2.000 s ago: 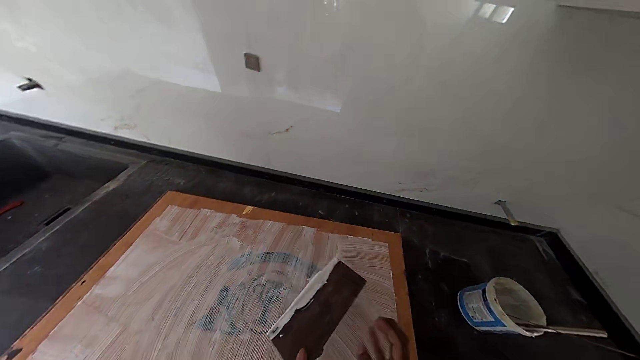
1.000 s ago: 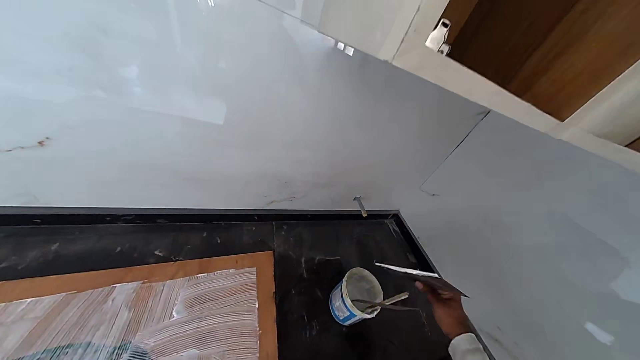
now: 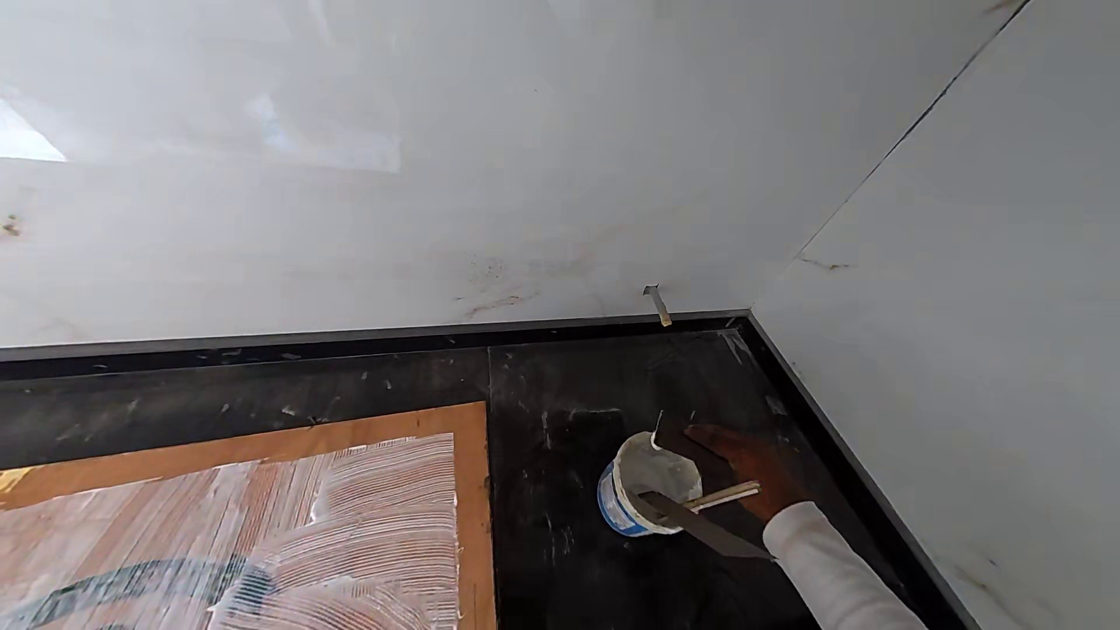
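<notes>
My right hand [image 3: 757,468] reaches in from the lower right in a light sleeve, its fingers on a dark flat spreader [image 3: 687,442] with white paste on its edge. The spreader is at the rim of a white and blue plastic bucket [image 3: 617,499], whose inside is coated with pale paste. A pale stick-like handle [image 3: 726,495] and a grey flat blade [image 3: 709,529] cross the bucket's right side; whether they are joined cannot be told. To the left lies a wooden board [image 3: 472,525], covered with combed white paste [image 3: 376,507] inside its bare border. My left hand is not in view.
The bucket and board are on a dark countertop [image 3: 560,560] with pale smears. A raised dark edging [image 3: 262,353] runs along the pale, glossy walls [image 3: 525,175] and meets at a corner. A small metal piece [image 3: 658,306] sticks out near that corner.
The spreader was over the pasted board, then in my right hand to the right of the bucket; now it is at the bucket's rim. The view has swung right from the board.
</notes>
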